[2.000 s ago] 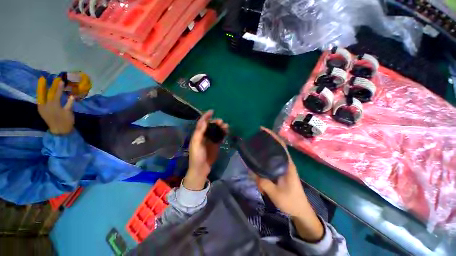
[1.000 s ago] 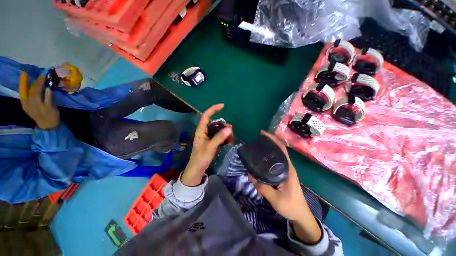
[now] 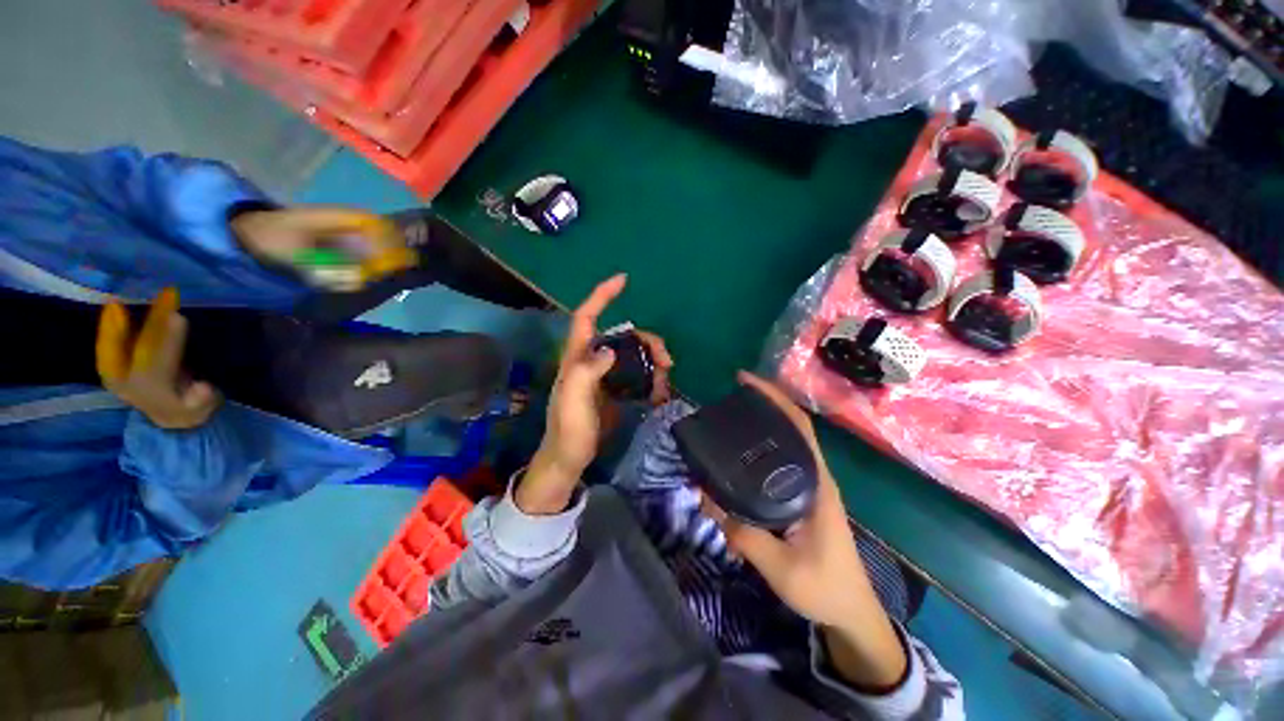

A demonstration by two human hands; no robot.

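Observation:
My left hand [image 3: 580,402] holds a dark smartwatch [image 3: 624,365] between thumb and fingers, above the bench's front edge. My right hand [image 3: 806,552] grips a black handheld barcode scanner [image 3: 749,458], its rounded head towards the watch and a short gap between them. Another smartwatch [image 3: 546,206] with a lit screen and white strap lies on the green bench top. To the right, several watches with white perforated straps [image 3: 991,313] stand in two rows on the red tray, which is covered by clear crinkled film [image 3: 1049,423].
Stacked red trays [image 3: 408,99] are at the back left. A black device [image 3: 659,49] and a crumpled clear bag [image 3: 873,57] lie at the back, beside a black keyboard [image 3: 1112,120]. A person in blue [image 3: 106,233] works at the left. A red tray [image 3: 418,556] is on the floor.
My left hand has turned the watch slightly. The scanner's head shows more from above than two seconds ago. The other person's far hand has moved right, towards the bench.

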